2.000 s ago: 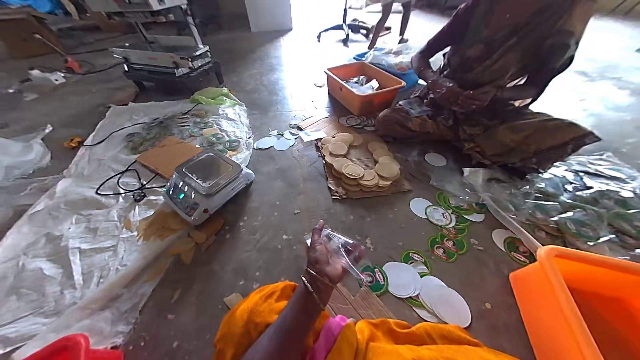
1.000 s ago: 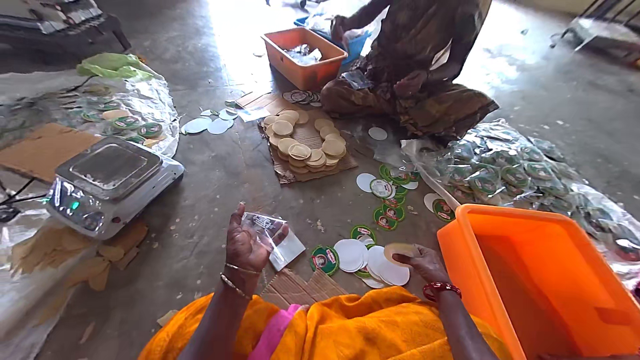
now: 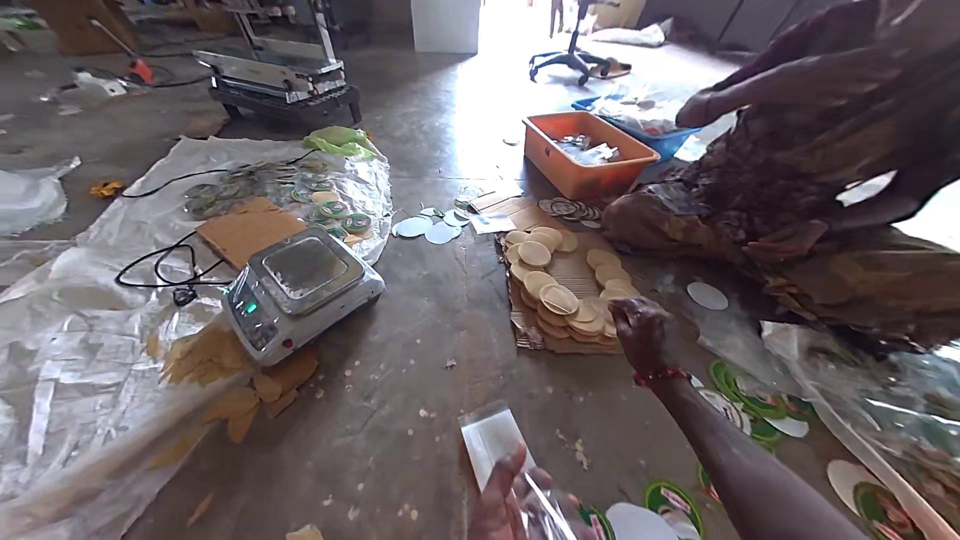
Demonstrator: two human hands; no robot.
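At the bottom centre my left hand (image 3: 514,495) holds a clear plastic bag (image 3: 495,442), its flat end pointing away from me. My right hand (image 3: 641,326) is at the right edge of a ring of thin tan discs (image 3: 559,299), fingers bent; whether it grips a disc is hidden. The discs lie overlapping on a corrugated cardboard sheet (image 3: 531,341). White paper discs (image 3: 637,523) and green printed round labels (image 3: 673,501) lie on the floor beside my left hand and under my right forearm.
A digital scale (image 3: 304,281) stands at left on plastic sheeting (image 3: 82,360). An orange crate (image 3: 589,169) and a blue crate (image 3: 667,142) stand beyond the cardboard. Another person (image 3: 787,165) sits at right. Bagged goods (image 3: 907,405) lie at the right edge.
My right hand held a tan disc near the white discs one second ago; now it is out at the ring of discs. My left hand still holds the bag. The view has swung left.
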